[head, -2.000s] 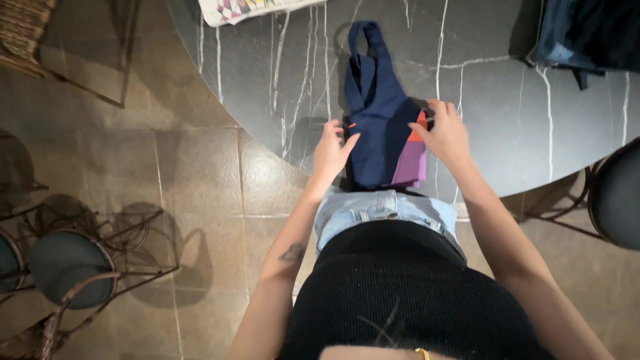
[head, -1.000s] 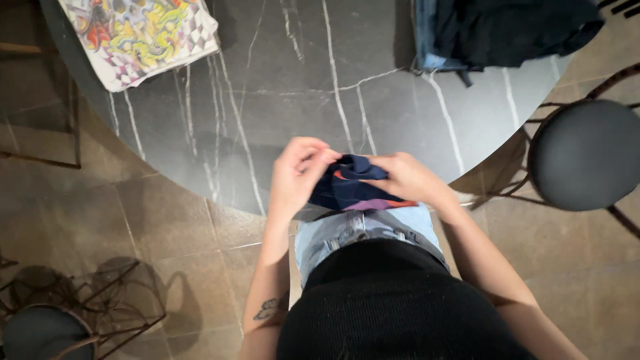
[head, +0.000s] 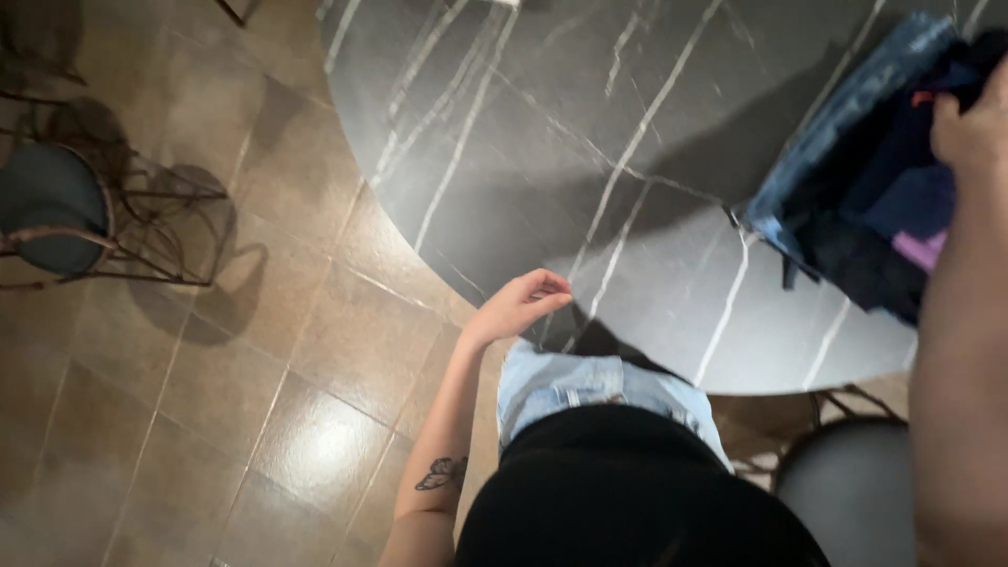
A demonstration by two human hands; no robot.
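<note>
My left hand (head: 524, 305) hovers at the near edge of the dark marble-patterned table (head: 488, 157), fingers loosely curled with nothing in them. At the far right my right hand (head: 976, 130) reaches over a pile of clothes, touching a navy garment (head: 906, 197) with a purple part (head: 920, 249) and a bit of orange. That garment lies on black cloth (head: 858, 276), with blue denim (head: 850, 118) along the pile's left side. The right fingertips are partly cut off by the frame edge, so their grip is unclear.
Dark-seated chairs stand at the left (head: 55, 209) and beneath the table's near right edge (head: 846, 488). The table edge curves close to my waist. Tiled floor (head: 315, 425) spreads out at the left.
The navy garment was bunched between both hands near my waist; it now lies on the clothes pile at right. My right hand moved there with it, and my left hand let go.
</note>
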